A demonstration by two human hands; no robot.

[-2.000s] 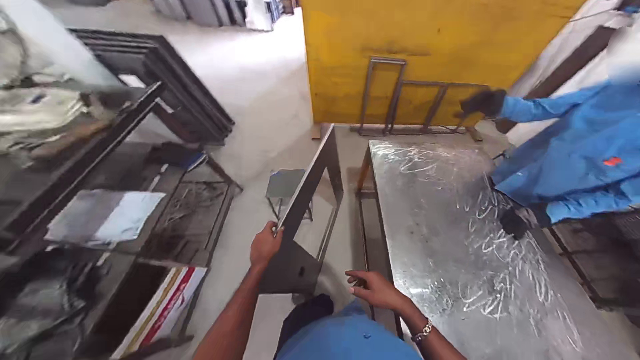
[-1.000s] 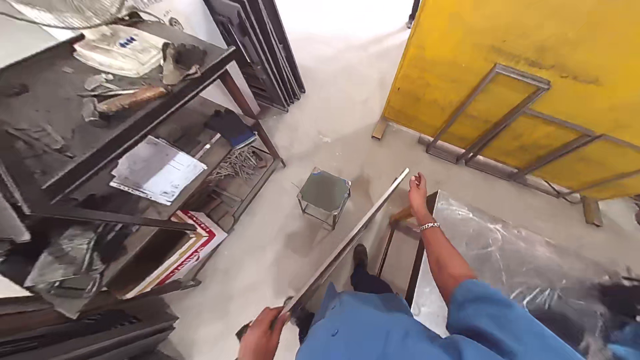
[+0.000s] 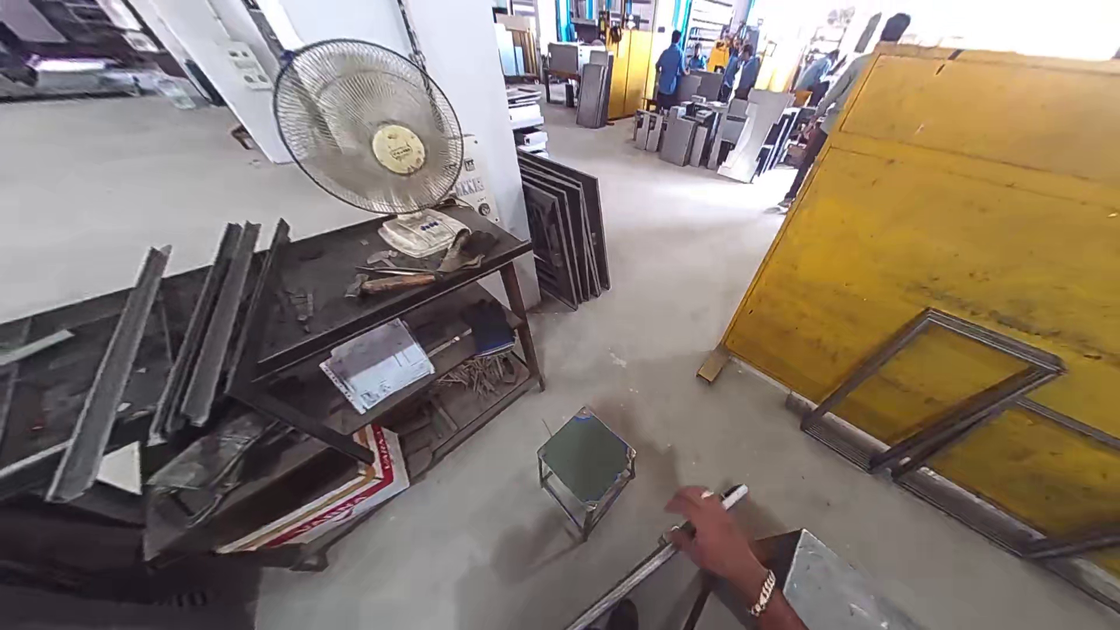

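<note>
My right hand, with a bracelet at the wrist, is at the upper end of a metal panel seen along its narrow edge. Its fingers are bent over that edge; whether they grip it is unclear. The panel slants down to the bottom of the view, beside the corner of a metal-topped table. A small square stool stands on the floor to the left of my hand. My left hand is out of view.
At left a dark metal workbench bears a table fan, a hammer and steel angle bars. Dark panels lean behind it. Metal frames rest against a yellow cabinet. Several people are far back.
The view has swung up and left. My left hand, on the panel earlier, has left the view. My right hand has moved from near the table to the panel's upper end.
</note>
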